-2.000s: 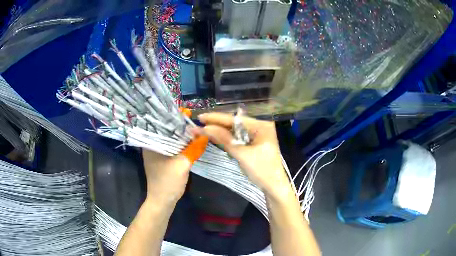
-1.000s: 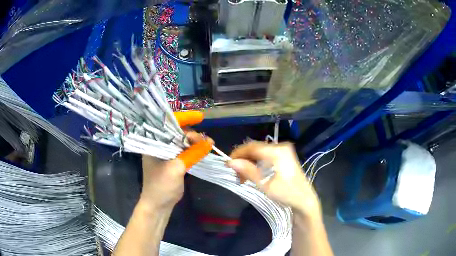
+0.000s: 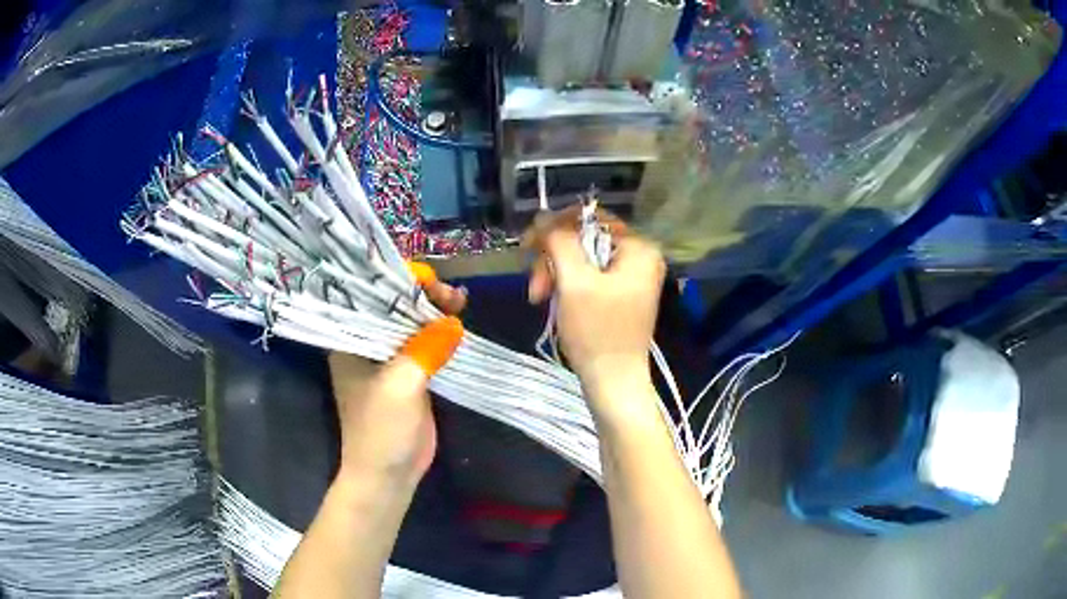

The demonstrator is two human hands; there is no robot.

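Observation:
My left hand [image 3: 392, 404], with orange finger cots [image 3: 433, 344] on thumb and finger, is closed around a thick cable bundle [image 3: 339, 263]. The bundle fans to the upper left with fine coloured cores at its tips and runs down to the right. My right hand [image 3: 597, 287] is in front of the wire stripping machine [image 3: 582, 123]. It holds a single white cable [image 3: 542, 187] upright at its fingertips, its upper end at the dark slot. A small cluster of cable ends [image 3: 598, 243] shows in the right palm. The right fingertips are partly hidden.
Coloured wire scrap [image 3: 392, 176] lies left of the machine near a blue air hose [image 3: 392, 111]. Clear plastic sheet [image 3: 807, 129] covers the right side. Cable stock [image 3: 100, 491] lies at lower left. A blue stool with a white top [image 3: 973, 415] stands at right. Loose cables hang beside my right forearm.
My right hand has moved up from beside the bundle to the machine's slot, now with a single cable upright in its fingers. My left hand still grips the bundle in nearly the same place.

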